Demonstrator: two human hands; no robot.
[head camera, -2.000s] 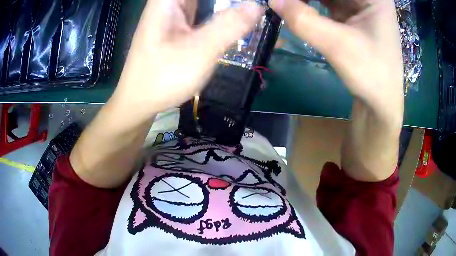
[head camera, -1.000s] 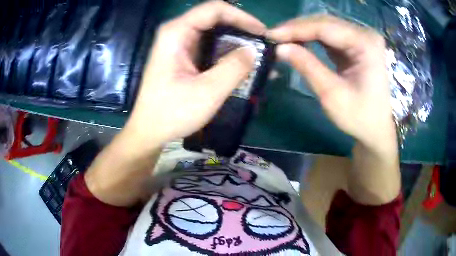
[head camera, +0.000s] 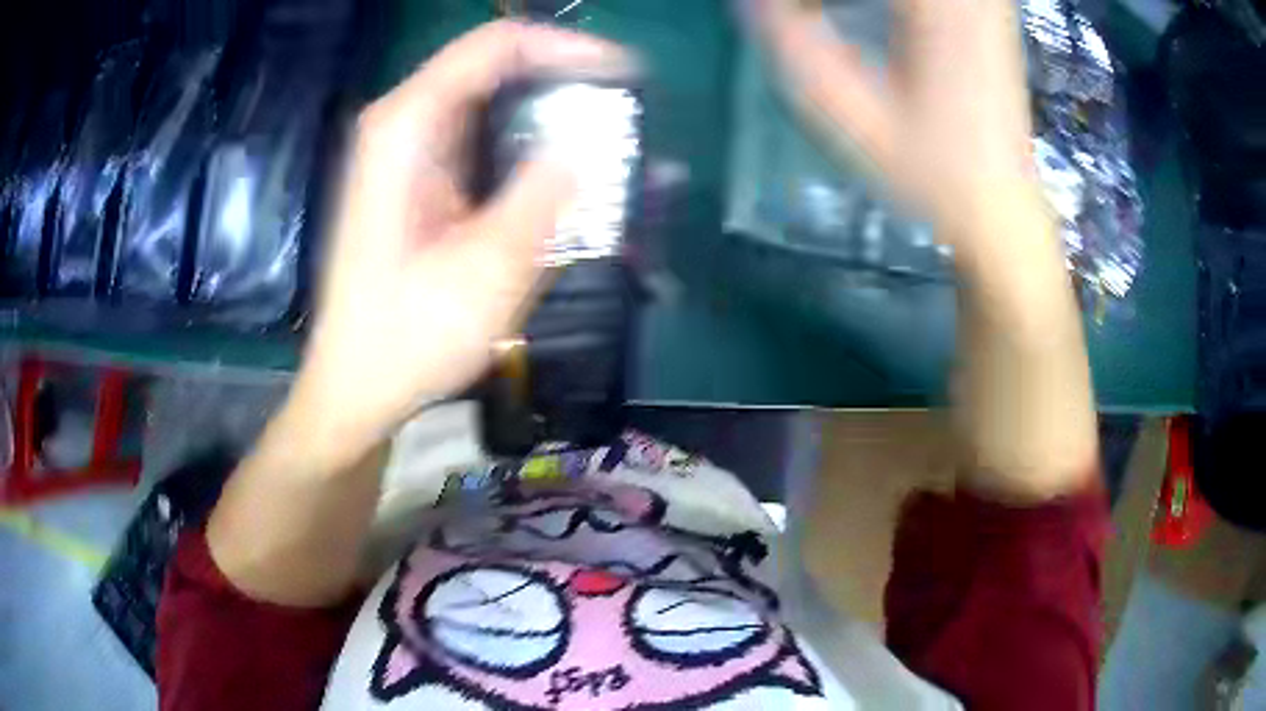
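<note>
The black housing (head camera: 576, 327) is held upright in the picture by my left hand (head camera: 437, 229), with the fingers around its far end and the thumb over the board. The circuit board (head camera: 597, 167) shows as a bright white, shiny rectangle in the housing's far half. A short orange flex cable (head camera: 514, 368) shows at the near left side of the housing. My right hand (head camera: 902, 118) is off the housing, to the right, blurred and partly cut off by the top edge. Its fingers are apart, and I see nothing in it.
Black blister trays (head camera: 167, 208) lie on the left of the green mat (head camera: 778, 347). A clear plastic bag (head camera: 812, 202) lies under and beside my right hand. The glittering pile of boards (head camera: 1097, 181) is at the right, with a dark tray (head camera: 1233, 278) beyond it.
My right hand has left the housing's far corner and moved right and up. My left hand has moved left in the picture with the housing, whose board now shines brighter.
</note>
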